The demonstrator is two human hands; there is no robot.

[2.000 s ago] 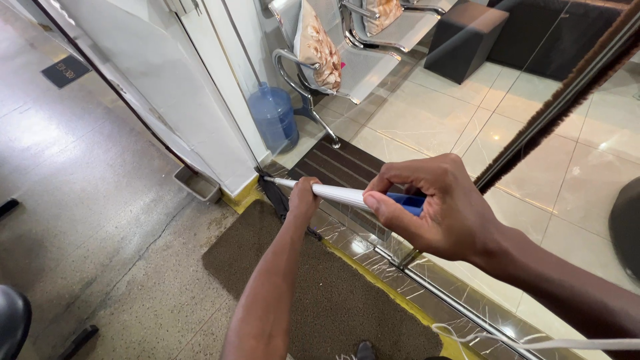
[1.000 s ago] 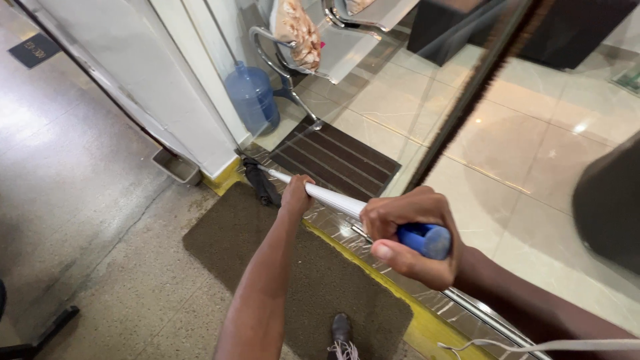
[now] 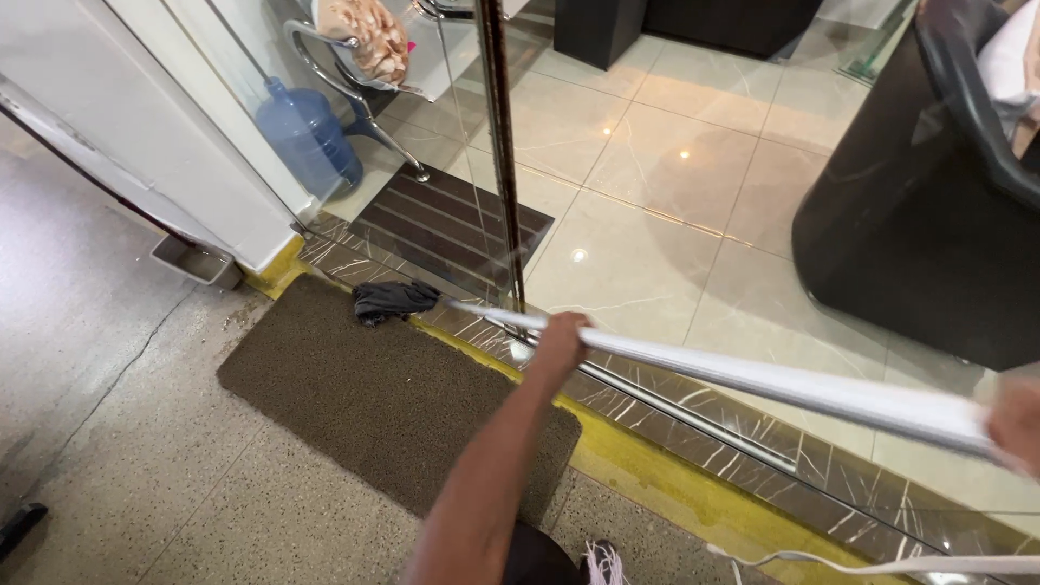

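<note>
My left hand (image 3: 559,345) grips a white pole (image 3: 731,370) partway along its length. At the right edge of the view my right hand (image 3: 1016,426), blurred and partly cut off, is closed round the pole's upper end. A dark cloth-like head (image 3: 394,301) at the pole's far end lies at the edge of the brown doormat (image 3: 390,398), beside the marble door sill (image 3: 479,329). The pole crosses in front of the sliding glass door's dark edge (image 3: 505,162).
Behind the glass are a blue water jug (image 3: 309,138), a metal-framed chair (image 3: 313,49) and a striped mat (image 3: 447,223). A black bin-like container (image 3: 910,211) stands at right. A grey tray (image 3: 199,264) sits by the white wall. A pale cord (image 3: 861,561) runs at lower right.
The dark head has moved from the sill's far corner beside the wall to the right along the sill. My right hand has moved right, to the frame edge. The door edge appears farther left.
</note>
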